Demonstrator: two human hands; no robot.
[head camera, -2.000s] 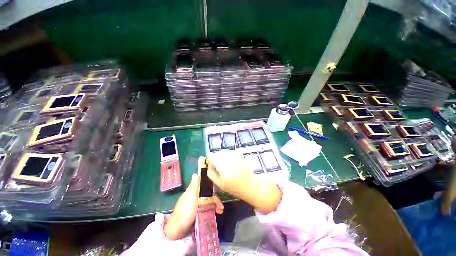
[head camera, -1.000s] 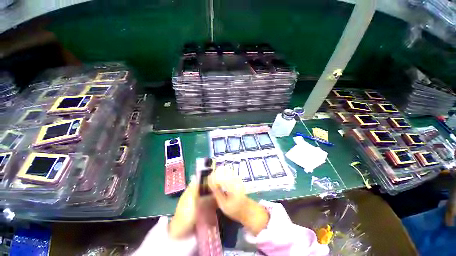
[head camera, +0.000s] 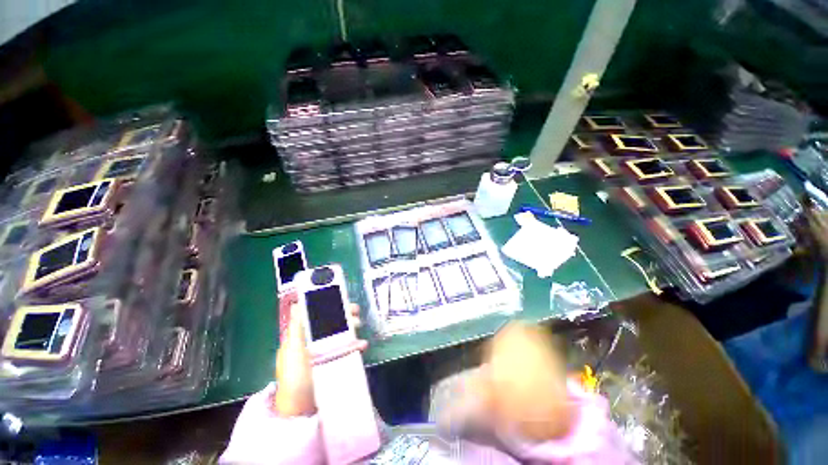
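Note:
My left hand (head camera: 294, 368) holds an open pale pink flip phone (head camera: 328, 313) upright, its dark screen and round dark disc facing me. Its lower half looks plain and pale. My right hand (head camera: 527, 377) is strongly blurred, low at right of centre over the area below the bench edge; its fingers cannot be made out. A second open flip phone (head camera: 290, 264) lies on the green bench, partly hidden behind the held one. A white lens sheet (head camera: 416, 262) with two rows of dark-framed windows lies right of it.
Stacked blister trays of phone units stand at left (head camera: 195, 354), back (head camera: 390, 150) and right (head camera: 676, 259). A white bottle (head camera: 495, 193), blue pen (head camera: 556, 215), yellow square (head camera: 565, 202) and white wipe (head camera: 541, 245) lie near the post (head camera: 581, 86). An orange-yellow piece (head camera: 588, 378) shows below the bench.
My right hand has come off the phone and moved right. The phone in my left hand has been raised and turned left, and its screen now shows fully. The view has shifted slightly.

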